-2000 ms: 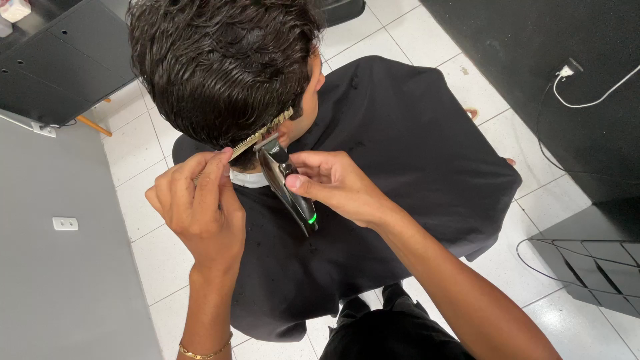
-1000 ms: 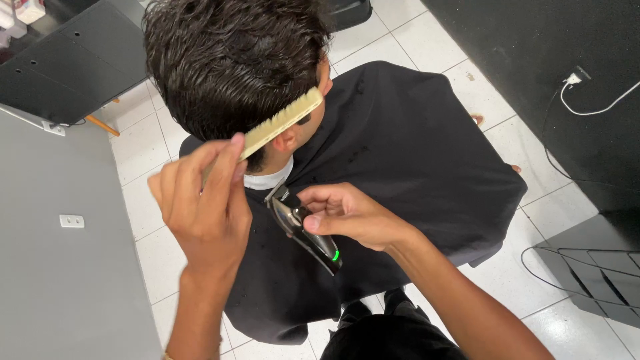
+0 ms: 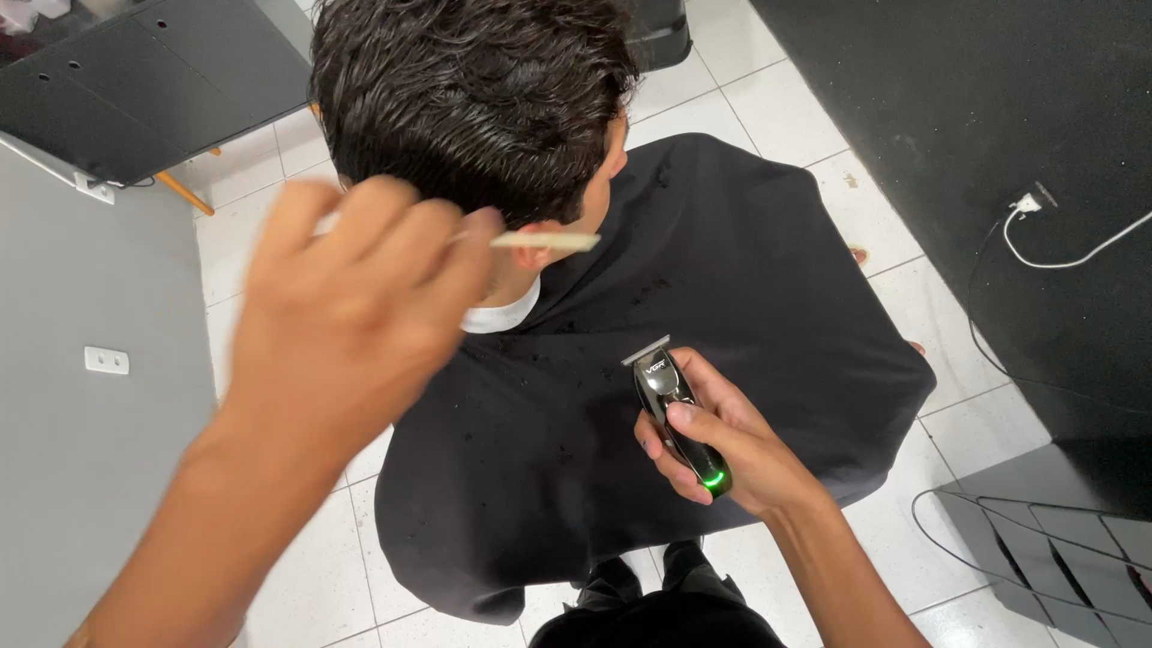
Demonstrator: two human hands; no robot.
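Note:
My left hand, blurred, holds a pale cream comb by one end; its free part shows in front of the ear of a seated person with dark wavy hair. My right hand grips a dark, glossy VGR cordless hair trimmer, its T-shaped blade pointing up and left and a green light glowing at its base. The trimmer is over the black barber cape, apart from the head. A white neck strip or collar circles the neck. Small hair clippings lie on the cape.
A dark cabinet with wooden legs is at the upper left. Grey drawers or shelving with a loose black cable stand at the lower right. A white cable hangs from a plug on the black wall. White tiles cover the floor.
The trimmer, which was at the comb by the nape two seconds ago, has moved away from the head, over the cape. My left hand has turned, and the comb is now seen nearly edge-on.

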